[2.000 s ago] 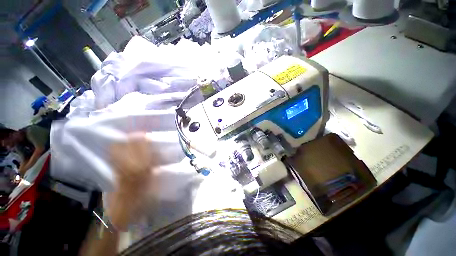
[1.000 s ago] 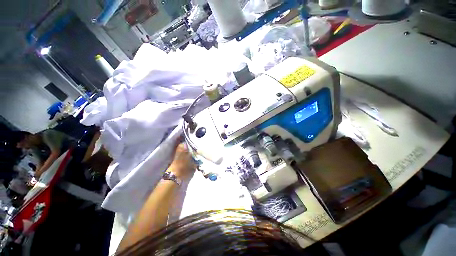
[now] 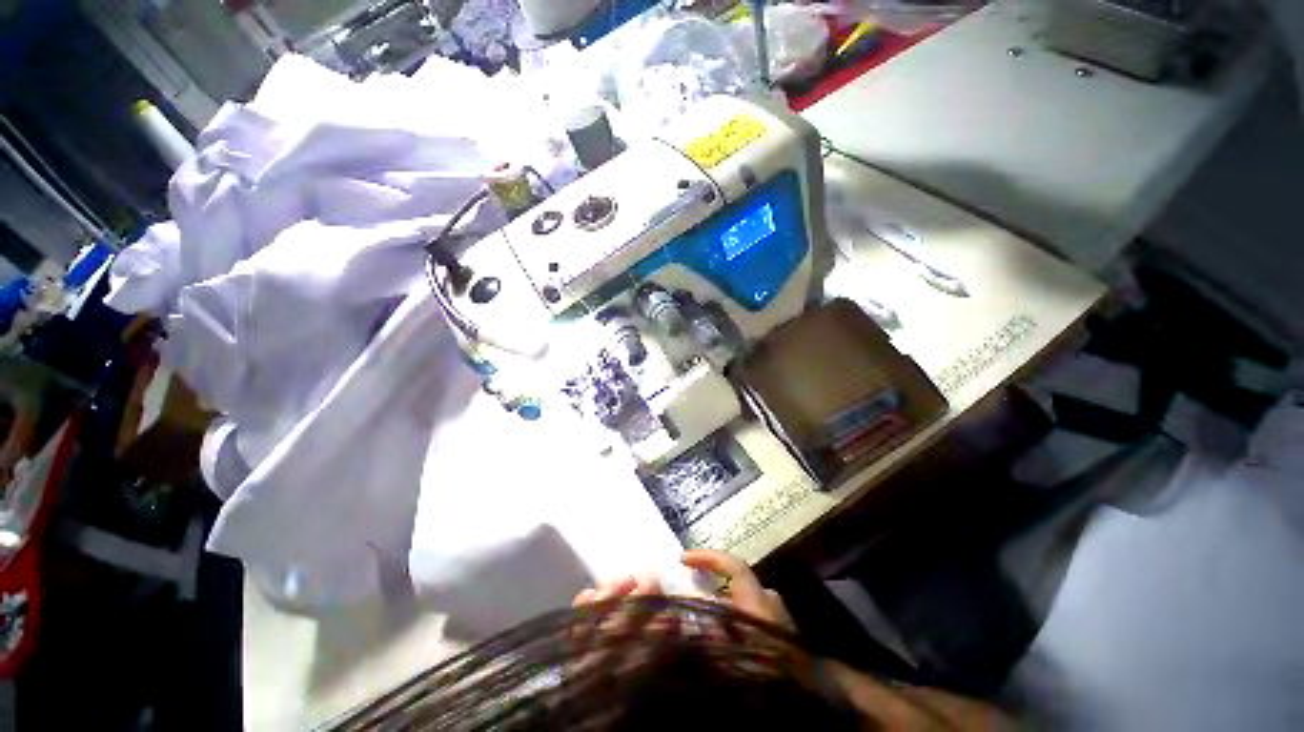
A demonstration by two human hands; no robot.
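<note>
A white fabric piece [image 3: 501, 501] lies on the table in front of the overlock machine [image 3: 644, 215], one end running under its needle area. My left hand [image 3: 618, 591] is at the fabric's near edge, only its fingertips showing above the hair that covers the rest. My right hand [image 3: 737, 584] is beside it, at the fabric's near right corner, with a ring on one finger. The fingers of both hands are on the fabric edge, holding it. My right forearm runs to the bottom right.
A large crumpled white fabric pile [image 3: 300, 243] lies left of and behind the machine. A brown tray [image 3: 837, 393] with small items and a scrap opening [image 3: 701, 479] are on its right. Thin pale tools [image 3: 915, 260] lie behind the tray. White fabric [image 3: 1173, 615] is low at right.
My left hand has moved from beside the machine's left end to the near edge of the fabric. My right hand has come into view. The view has shifted right and downward.
</note>
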